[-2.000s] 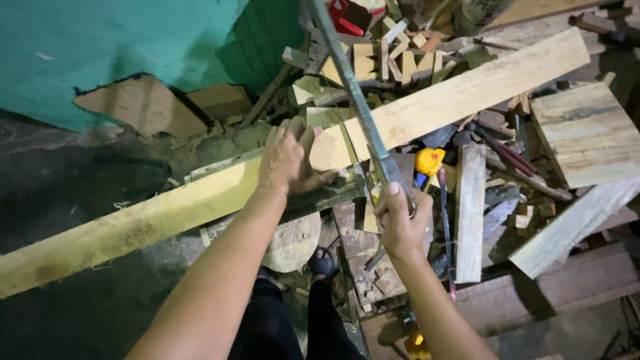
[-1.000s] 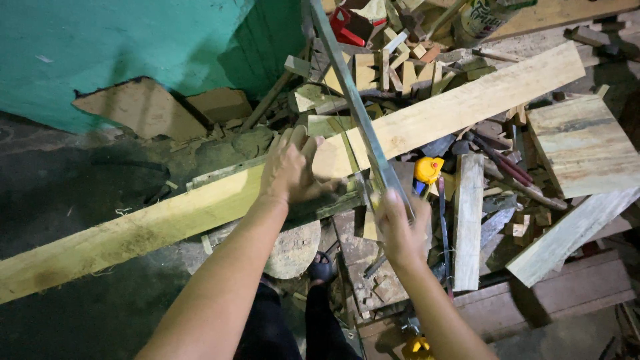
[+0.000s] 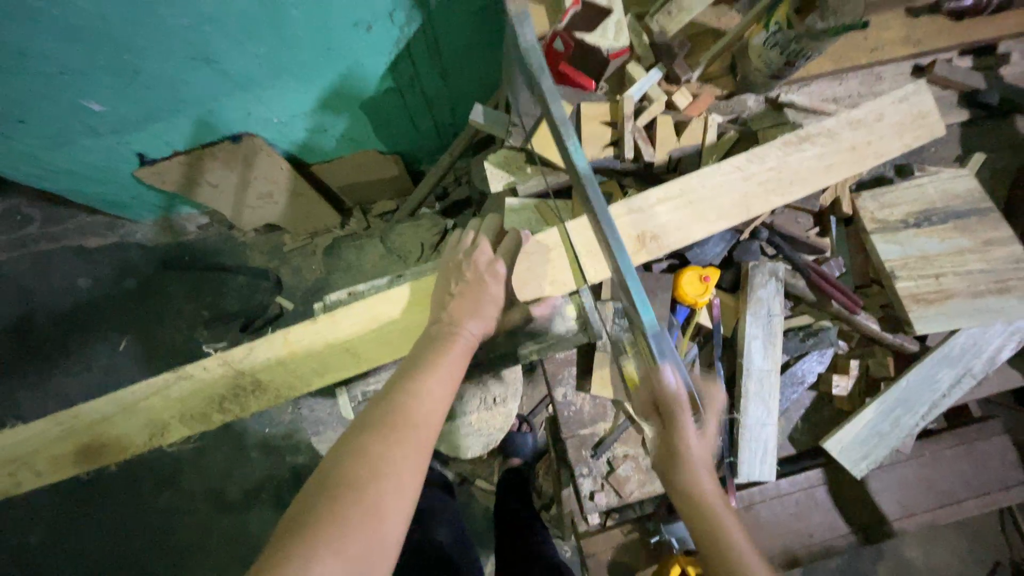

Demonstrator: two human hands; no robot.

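A long pale wooden board (image 3: pixel 736 192) slants across the view, running on at the lower left past my left hand (image 3: pixel 474 276). That hand presses on the board with its fingers around it, left of a bow saw (image 3: pixel 582 180) with a metal frame. My right hand (image 3: pixel 680 424), somewhat blurred, grips the lower end of the saw. The frame passes over the board at a steep slant. Its thin blade lies just left of the frame, crossing the board near a narrow strip; whether it is in a cut I cannot tell.
A yellow tape measure (image 3: pixel 696 286) lies right of the saw among offcuts. A wide wooden block (image 3: pixel 940 248) and a narrow grey board (image 3: pixel 760 372) are at the right. Cardboard-like pieces (image 3: pixel 240 184) lean on the green wall (image 3: pixel 240 72). A sandalled foot (image 3: pixel 522 442) shows below.
My right hand has shifted down along with the saw since the earliest frame. My left hand remains on the board, which looks unmoved.
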